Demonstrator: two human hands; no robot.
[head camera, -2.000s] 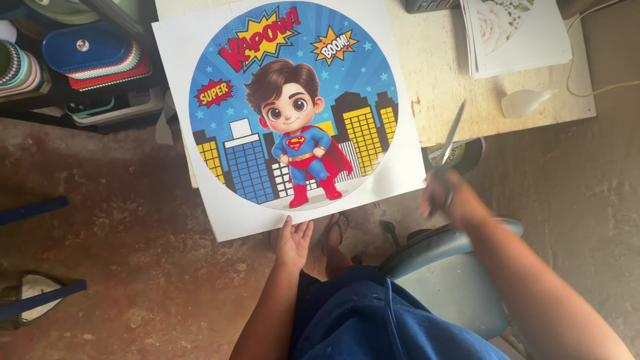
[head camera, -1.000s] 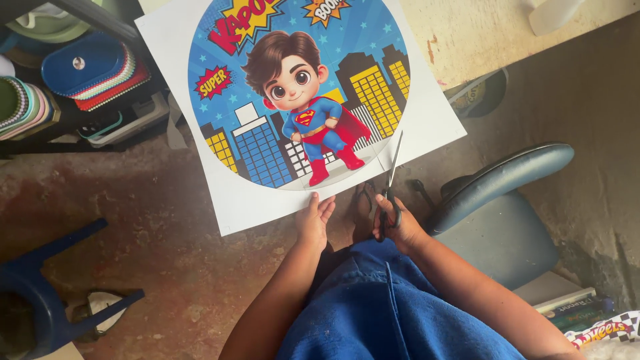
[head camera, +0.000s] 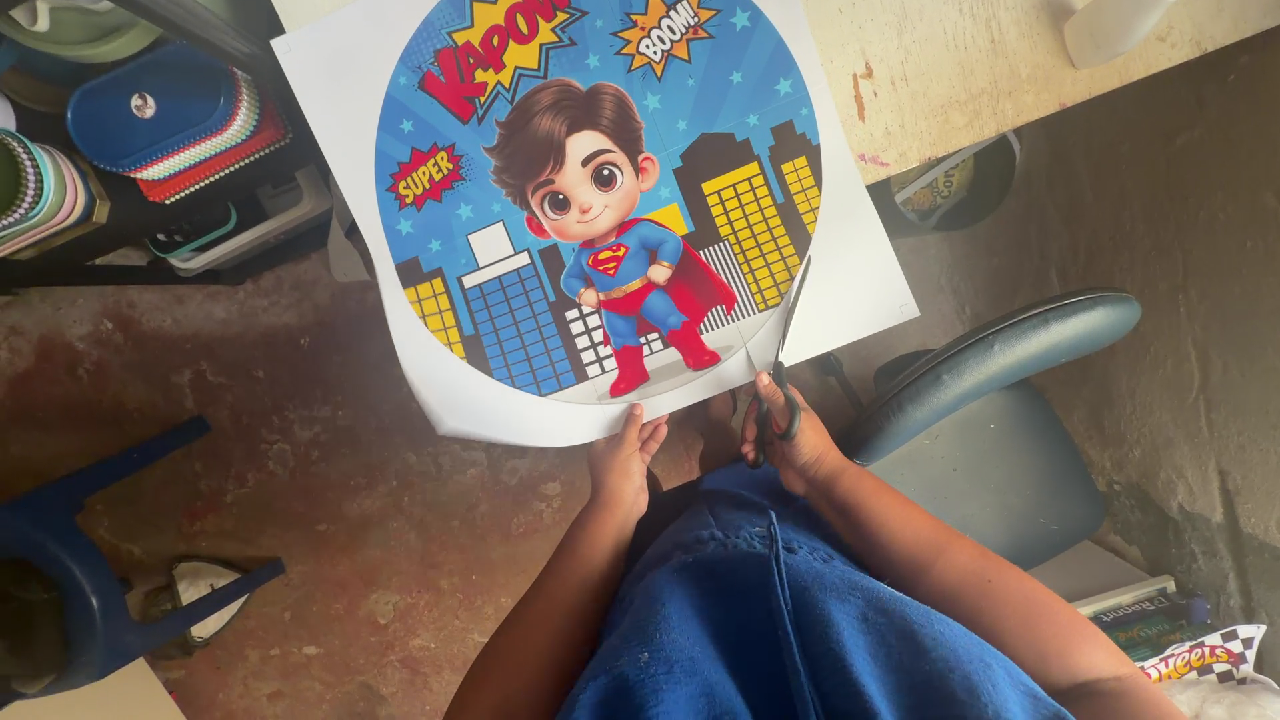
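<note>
A large white sheet bears a round printed picture of a cartoon superhero child before a city skyline. My left hand pinches its near edge below the red boots, thumb on top. In my right hand are scissors with dark handles. Their blades are spread at the sheet's lower right, one lying over the print and the other along the circle's edge. Part of the near edge curls down at the left. Whether the paper is cut there, I cannot tell.
A pale wooden table with a white container lies beyond the sheet. A blue-grey chair stands at the right, a blue plastic stool at the lower left. Stacked oval trays fill a shelf at the upper left.
My right hand has brought the scissors from beside the sheet to its lower right edge, and the blades have spread. My left hand stays at the near edge, which now curls at the left.
</note>
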